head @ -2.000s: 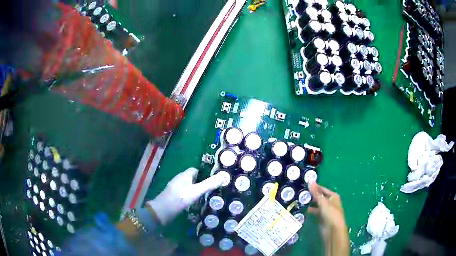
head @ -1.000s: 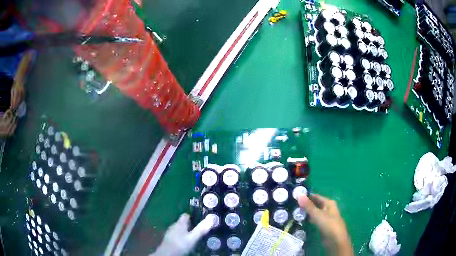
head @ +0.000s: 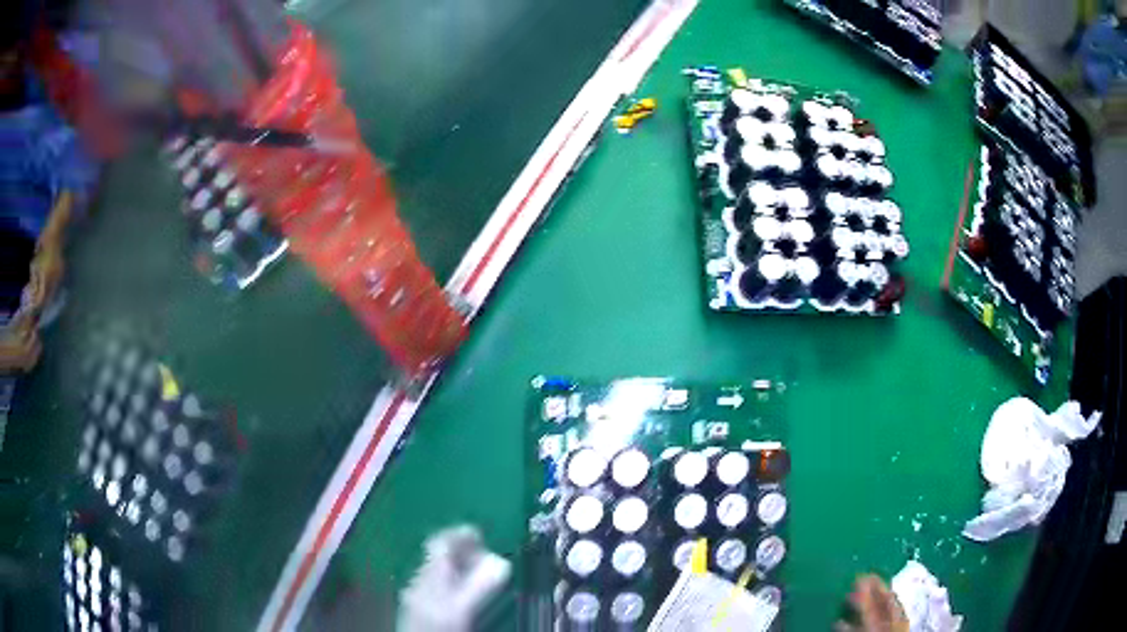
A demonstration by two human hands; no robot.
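A green circuit board [head: 637,420] with rows of black capacitors lies on the green mat at the bottom centre, its lower part cut off by the frame edge. A paper slip [head: 714,605] and a yellow clip [head: 700,557] lie on its capacitors. My left hand [head: 455,583], in a white glove and blurred, is left of the board, apart from it; its fingers are not clear. My bare right hand [head: 873,607] is blurred and mostly cut off by the bottom edge, right of the board.
Another capacitor board with white glue [head: 797,198] lies further back; more boards [head: 1020,235] stand at the right. Crumpled wipes [head: 1028,463] lie at right. A red-wrapped post [head: 358,259] rises beside the conveyor's white-and-red edge [head: 358,463]. Boards [head: 148,438] lie on the conveyor. Another person's arm shows far left.
Both hands have come off the near board, left hand to its left and right hand down to its right. The board has turned straighter and sits lower in view. The camera view has shifted.
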